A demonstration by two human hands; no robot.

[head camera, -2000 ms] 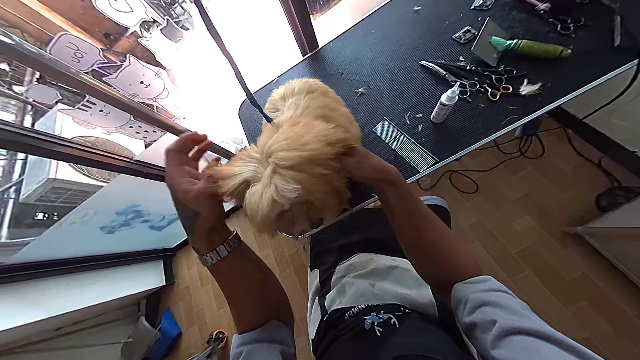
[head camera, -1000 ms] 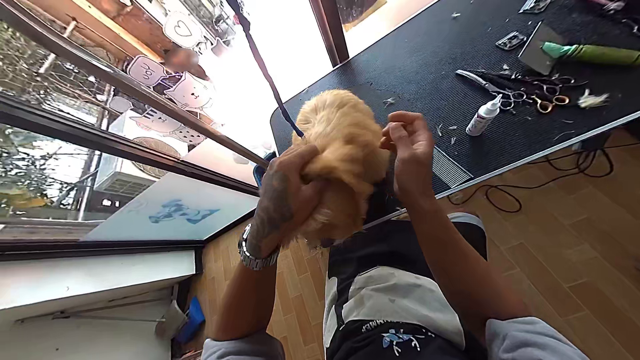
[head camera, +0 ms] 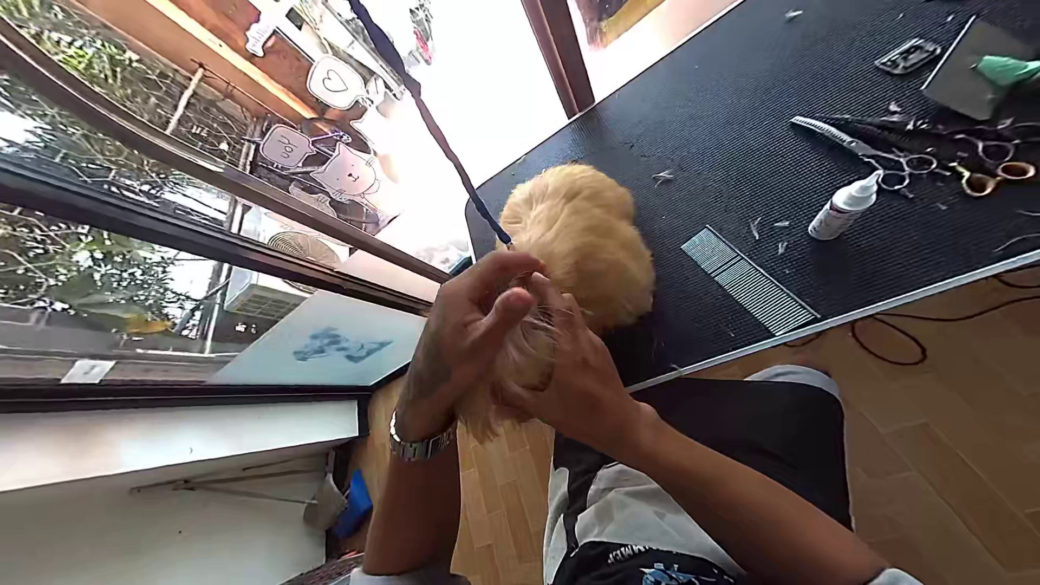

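Note:
A small dog with golden fur [head camera: 585,236] is on the black ribbed grooming table [head camera: 723,130], at its near left corner. A dark blue grooming loop cord [head camera: 443,134] runs down to its neck. On the left side of the dog's head, my left hand [head camera: 463,333] has its fingers curled into the long hair. My right hand [head camera: 573,366] holds the head from the other side, its fingertips meeting the left ones at the top. Pale head hair [head camera: 524,353] shows between both hands; the dog's face is hidden.
Right of the dog lie a metal comb [head camera: 751,280], a white dropper bottle [head camera: 845,207], thinning shears [head camera: 865,150], other scissors [head camera: 987,175] and a slicker brush [head camera: 979,69]. A window frame [head camera: 244,195] borders the left. Cables [head camera: 902,357] lie on the floor.
My right hand, raised off the dog one second ago, is now against its head beside my left. Two seconds ago my left hand was apart from the fur at the left.

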